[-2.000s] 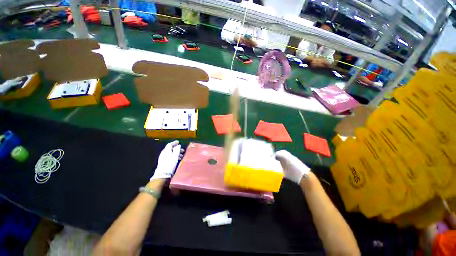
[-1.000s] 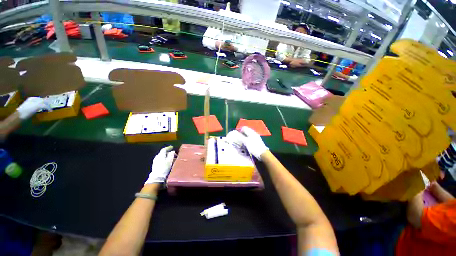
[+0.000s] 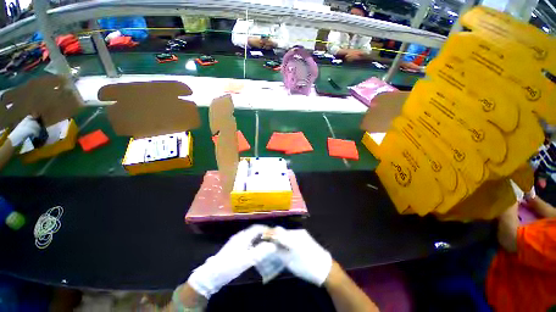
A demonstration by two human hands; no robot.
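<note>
A yellow gift box [image 3: 262, 201] with white contents stands on the pink platform [image 3: 204, 198], its brown lid [image 3: 225, 137] upright on the left side. My left hand [image 3: 230, 259] and my right hand [image 3: 303, 256], both in white gloves, meet in front of the platform. Their fingertips hold a small accessory packet [image 3: 269, 266], whitish and partly see-through, with something dark at the fingertips. The fingers hide part of it.
Another open gift box [image 3: 158, 159] and red-orange pads [image 3: 289, 142] lie on the green belt. A gloved hand [image 3: 24, 131] reaches into a box at far left. Yellow cartons [image 3: 463, 122] fan out at right beside a person in orange. Pale loops [image 3: 47, 226] lie at left.
My right hand has left the box and my left hand the platform's side; both came together in front of it. The packet has been picked up from the black bench. The view has shifted.
</note>
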